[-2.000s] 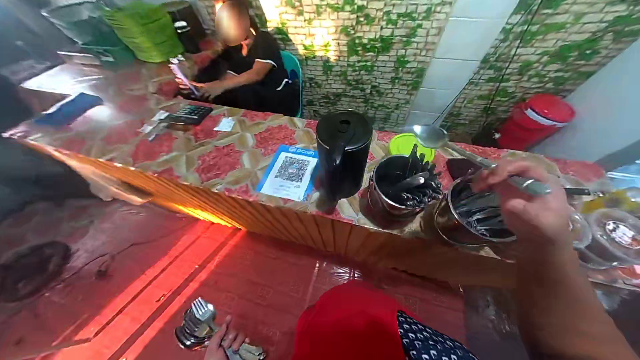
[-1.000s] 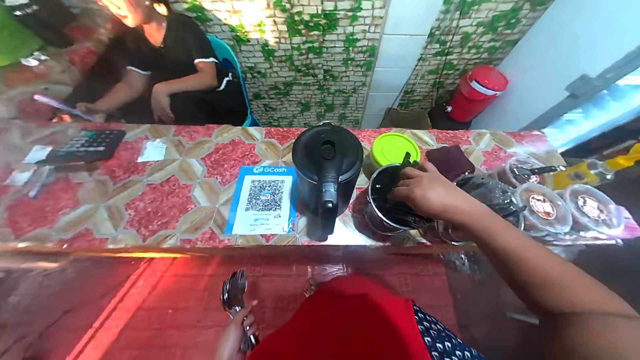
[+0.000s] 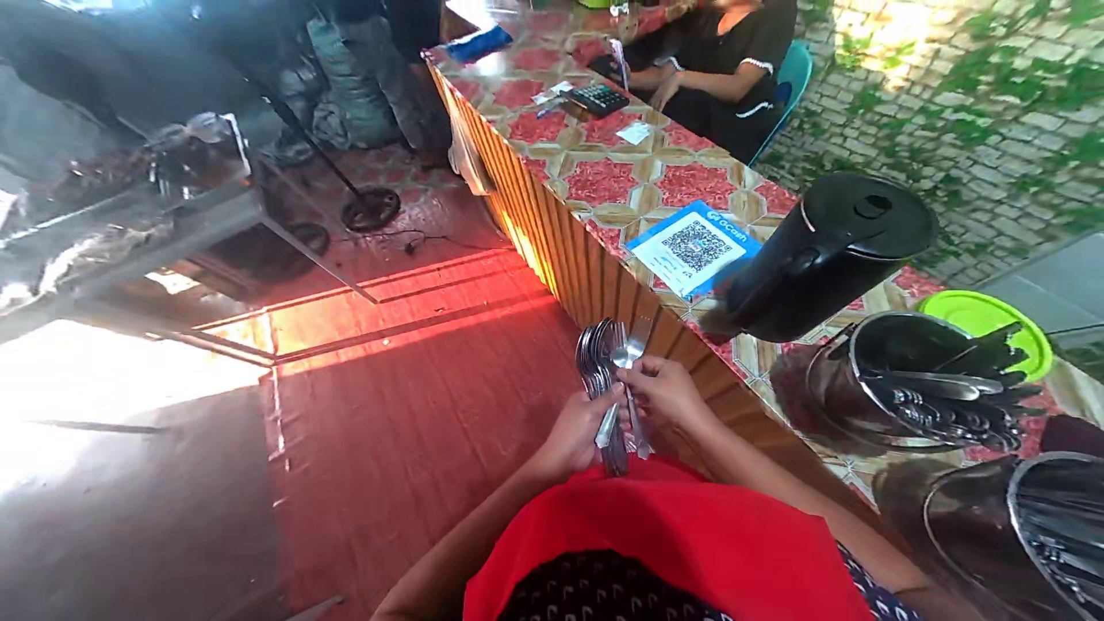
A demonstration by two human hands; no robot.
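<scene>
In front of my red garment, my left hand (image 3: 580,431) is closed round a bundle of metal spoons (image 3: 595,349), bowls upward. My right hand (image 3: 664,390) touches the bundle from the right, its fingers on a metal fork (image 3: 636,336) and a spoon beside it. Both hands are over the floor, beside the counter's wooden front. On the counter to the right, a metal pot (image 3: 832,379) holds cutlery with handles and bowls pointing various ways. A second metal pot (image 3: 970,509) with more cutlery is nearer, cut off by the frame edge.
The tiled counter (image 3: 586,181) bears a black pitcher (image 3: 819,267), a blue-edged printed code sheet (image 3: 694,250), a calculator (image 3: 599,99) and a lime-green lid (image 3: 992,332). A person (image 3: 733,82) sits behind it. A glass-and-metal frame (image 3: 250,203) and a round-based stand (image 3: 371,209) are at left.
My right hand has left the cutlery pot and come to the bundle in my left hand. The view has swung left.
</scene>
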